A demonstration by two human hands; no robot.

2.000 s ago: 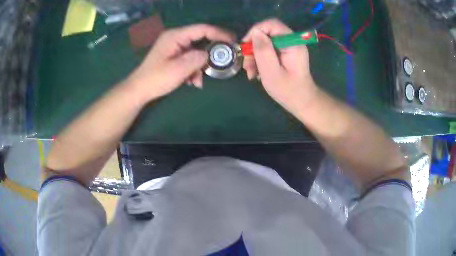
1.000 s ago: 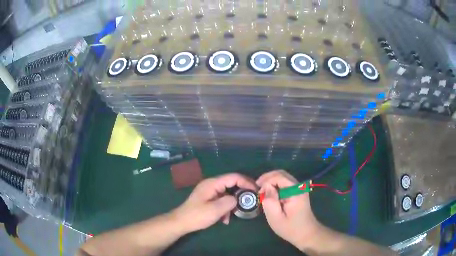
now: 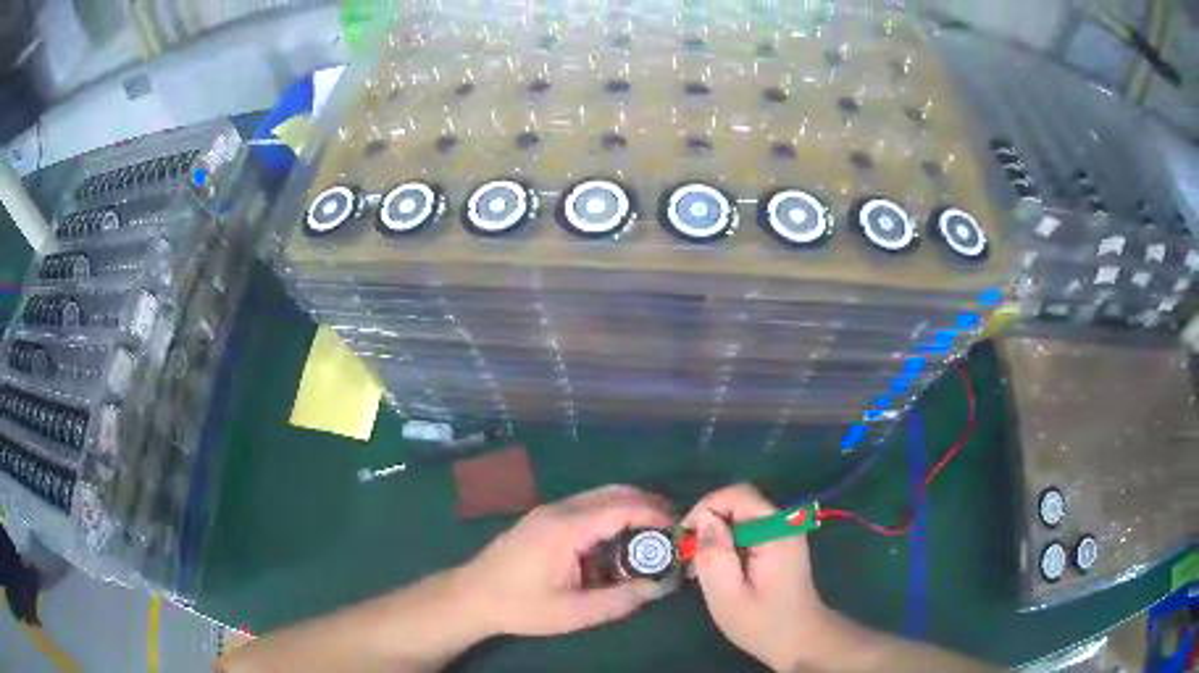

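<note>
A small round speaker driver (image 3: 650, 552) with a black rim and pale rings is at my left hand (image 3: 559, 563), whose thumb and fingers curve around its left side. A round metal base shows only in part at the driver's left edge, mostly hidden by the hand. My right hand (image 3: 752, 575) holds the test probe (image 3: 778, 529), green with a red front end, its tip against or very near the driver's right edge. Red and dark leads run from its back.
A tall tray stack (image 3: 631, 342) stands ahead with a front row of drivers on top. Supply trays (image 3: 79, 316) are at left. The side tray (image 3: 1118, 434) holds three drivers. A reddish-brown square (image 3: 496, 483), yellow paper (image 3: 337, 389) and thin tool (image 3: 384, 472) lie on the mat.
The view has tilted up from my lap to the tray stack. My left fingers have shifted lower around the driver, with the hand opened wider. The probe stays at the driver's right side.
</note>
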